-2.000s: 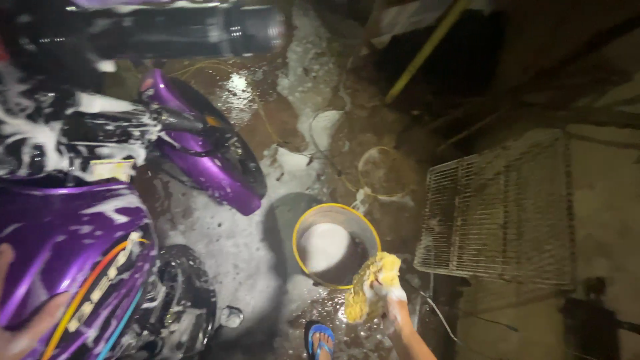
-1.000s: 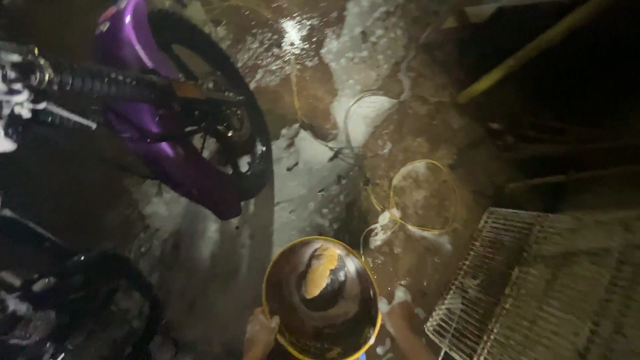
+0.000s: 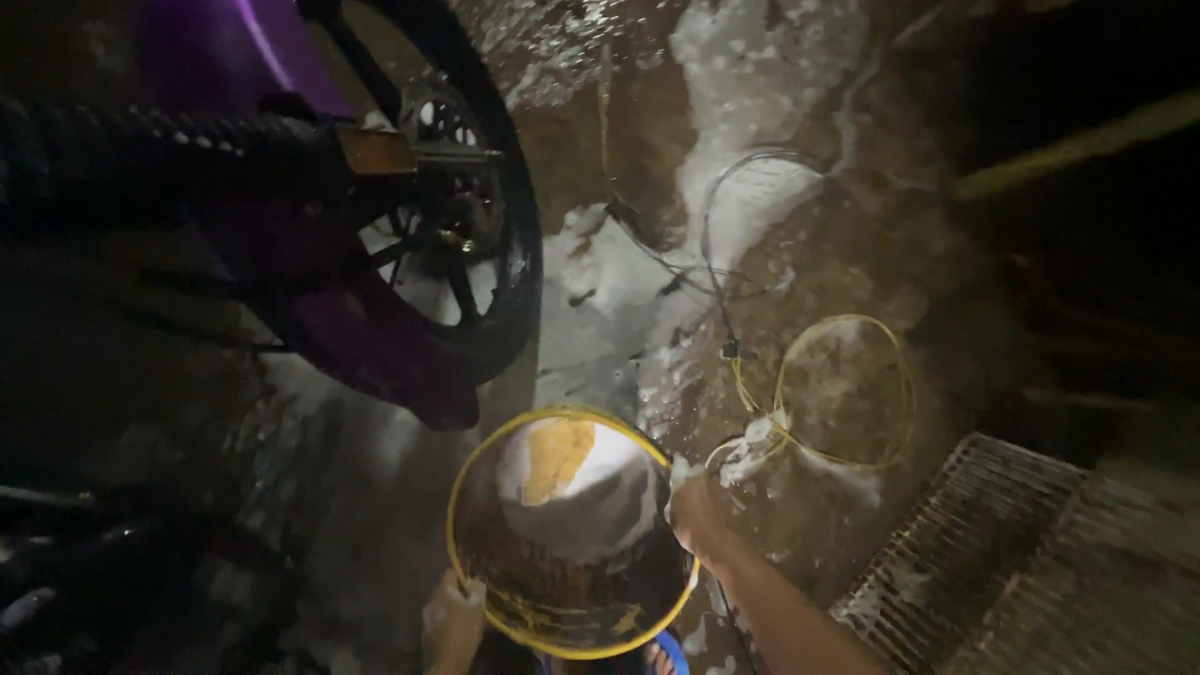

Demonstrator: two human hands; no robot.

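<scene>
A round bucket [image 3: 581,577] with a yellow rim is held between both hands. My left hand [image 3: 455,614] grips the rim at its lower left. On the right side of the rim my right hand [image 3: 694,511] has hold, with white suds on its fingers. Inside the bucket lies a yellow sponge or cloth [image 3: 555,459] beside white foam. The purple front fender [image 3: 366,347] and black wheel [image 3: 525,244] of a motorcycle are up and to the left of the bucket.
A looped yellow hose or cord [image 3: 909,384] lies on the wet, sudsy floor, joined to a dark cable [image 3: 708,216]. A metal wire rack [image 3: 975,525] is at the lower right, and a yellow pole [image 3: 1078,145] at the upper right. A blue sandal [image 3: 671,652] shows below the bucket.
Two seconds ago my right hand held the yellow sponge or cloth beside the bucket; now it is in the bucket. My left hand has left the purple motorcycle body, and both hands hold the rim.
</scene>
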